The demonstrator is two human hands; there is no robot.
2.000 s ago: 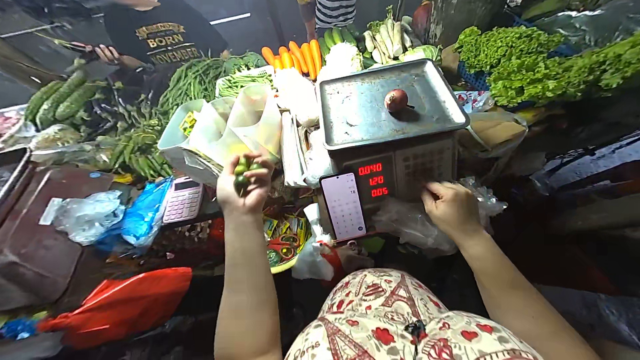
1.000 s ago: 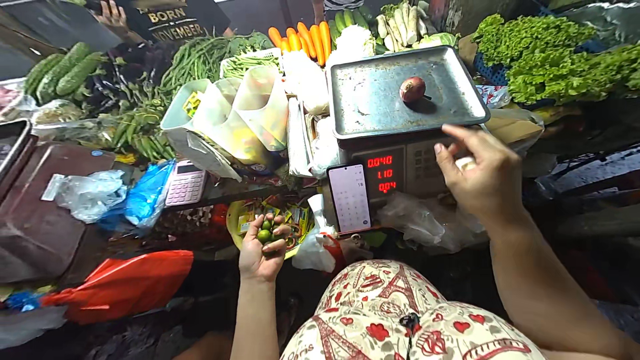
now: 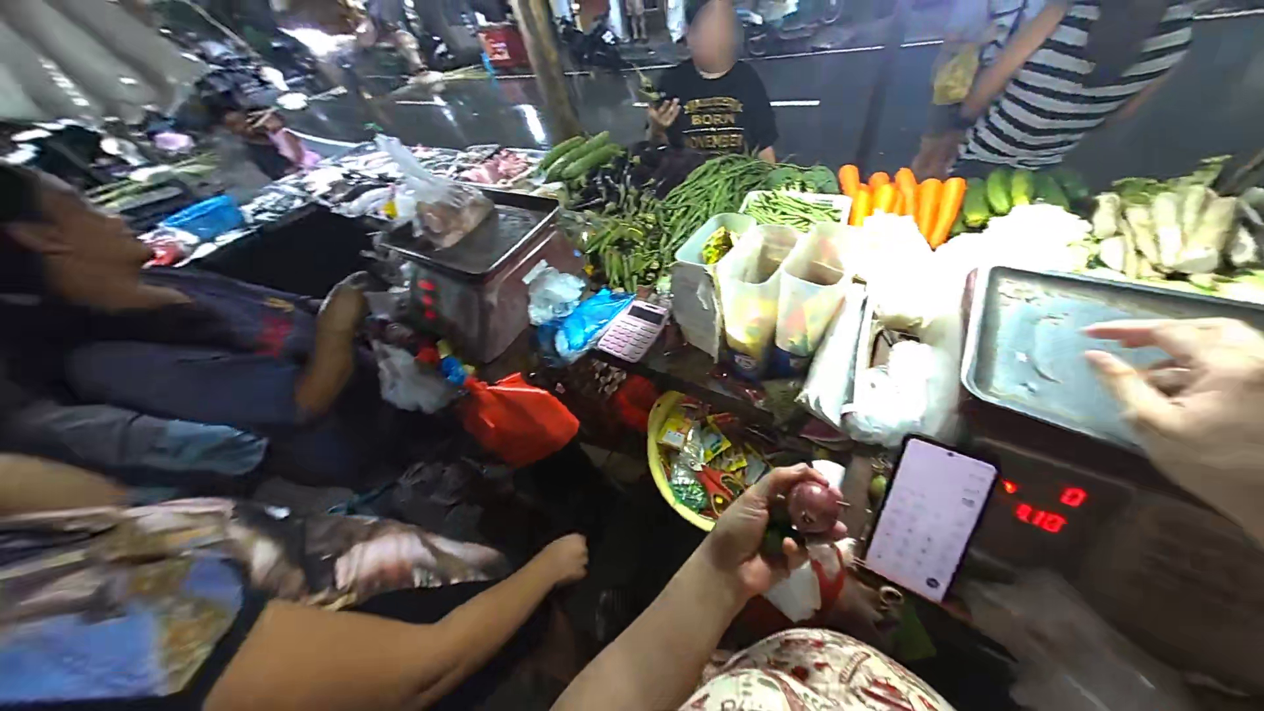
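My left hand (image 3: 765, 538) holds a red onion (image 3: 815, 506), with small green fruit partly visible beneath it in the palm. At the right, my right hand (image 3: 1190, 395) is over the metal pan of the weighing scale (image 3: 1047, 355), fingers apart and nothing seen between them. Red digits glow on the front of the scale. A smartphone (image 3: 931, 515) with a lit calculator screen leans upright against it, right of my left hand. A yellow basket (image 3: 656, 459) of small packets and red-handled scissors lies left of my left hand.
Plastic containers (image 3: 755, 286) stand behind the basket, with a pink calculator (image 3: 633, 331) to their left. Carrots (image 3: 928, 205) and green beans lie further back. A second scale (image 3: 484, 237) bears a bagged item. People sit close at left; others stand beyond the stall.
The onion has gone from the scale pan into my left hand, which held only green fruit before. The view has swung left, showing seated people and a second scale.
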